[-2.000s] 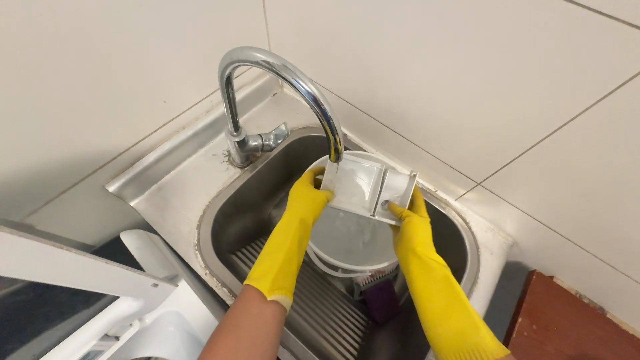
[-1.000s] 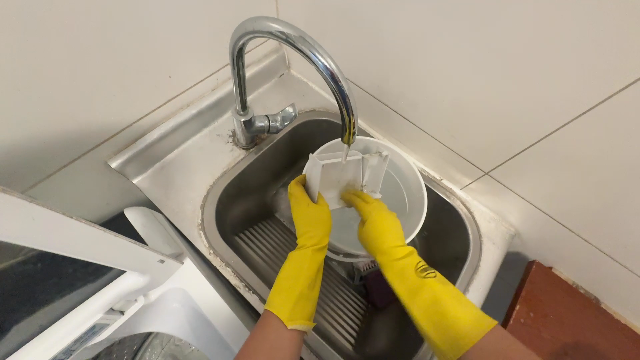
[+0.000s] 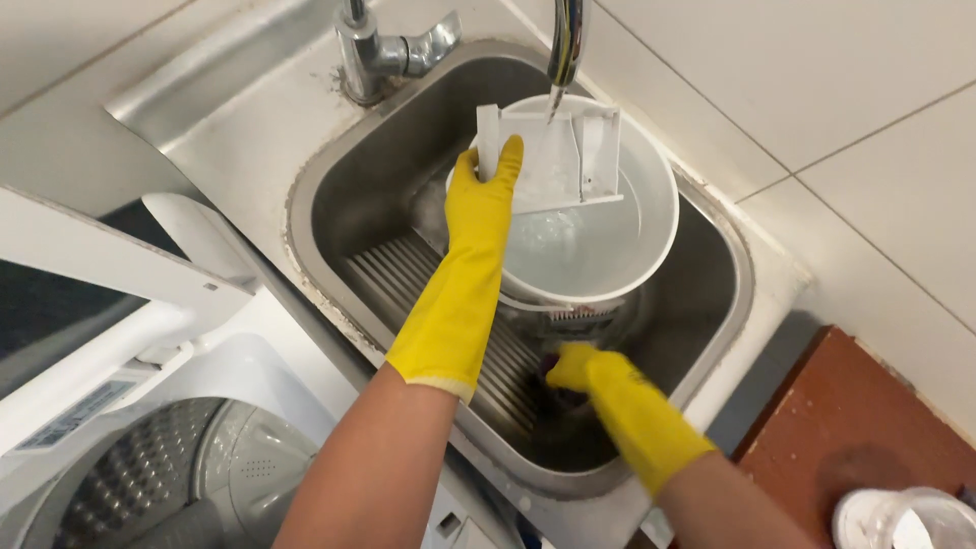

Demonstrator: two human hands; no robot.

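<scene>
In a yellow rubber glove, my left hand (image 3: pixel 484 194) grips the left end of a white plastic tray with a divider (image 3: pixel 541 160). The tray is tilted over a white bucket of water (image 3: pixel 675 213), under a thin stream from the chrome faucet spout (image 3: pixel 566 53). My right hand (image 3: pixel 579 370), gloved the same way, is low in the sink below the bucket, its fingers closed around the dark purple handle (image 3: pixel 547 366) of a brush. The brush's bristles (image 3: pixel 583 313) show near the bucket's base; fingers hide part of the handle.
The bucket stands in a stainless steel sink (image 3: pixel 301 206) with a ribbed slope. The faucet lever (image 3: pixel 435 46) is behind at left. An open top-loading washing machine (image 3: pixel 252 358) adjoins the lower left. At lower right, a reddish-brown board (image 3: pixel 862 412) holds a clear plastic container (image 3: pixel 926 522).
My right hand has left the tray and moved down to the brush in the sink. My left hand still holds the tray over the bucket. The view has moved closer.
</scene>
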